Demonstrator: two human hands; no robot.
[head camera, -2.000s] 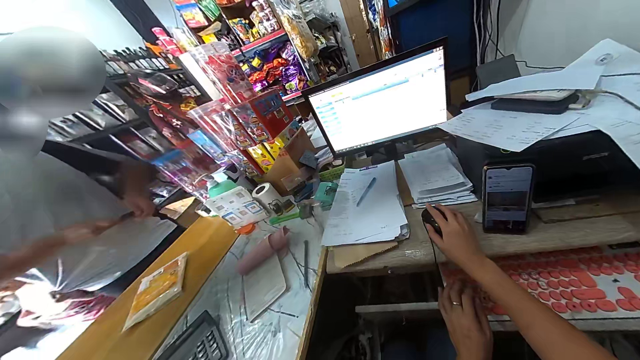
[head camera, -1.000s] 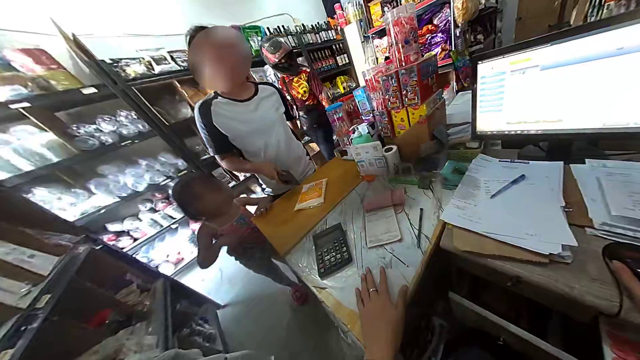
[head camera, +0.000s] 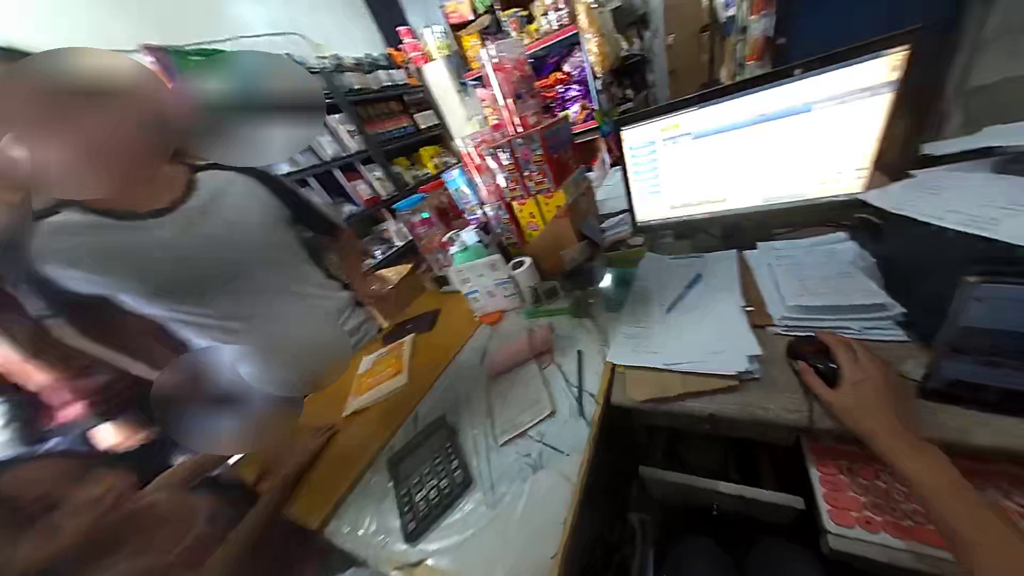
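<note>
My right hand (head camera: 860, 384) rests over a black computer mouse (head camera: 813, 360) on the desk, fingers curved around it. A computer monitor (head camera: 760, 136) stands lit behind. Left of the mouse lie stacked papers (head camera: 688, 320) with a blue pen (head camera: 684, 293) on top; a second paper stack (head camera: 824, 284) is behind the mouse. Below my right forearm is a red and white keyboard (head camera: 856, 488). A phone (head camera: 980, 344) leans at the right. My left hand is out of view. On the plastic-covered counter are a black calculator (head camera: 430, 478) and a small notepad (head camera: 520, 400) with a pink cover.
A yellow packet (head camera: 381, 374) and a dark phone or wallet (head camera: 411, 326) lie on the wooden counter edge (head camera: 344, 472). A person stands beyond it, with a smaller person's arm on it. A pump bottle (head camera: 466, 246), paper roll (head camera: 525, 277) and boxed goods crowd the counter's back.
The view has swung right from the counter. My left hand, on the counter a second ago, has left the view. The people at the counter appear larger and nearer.
</note>
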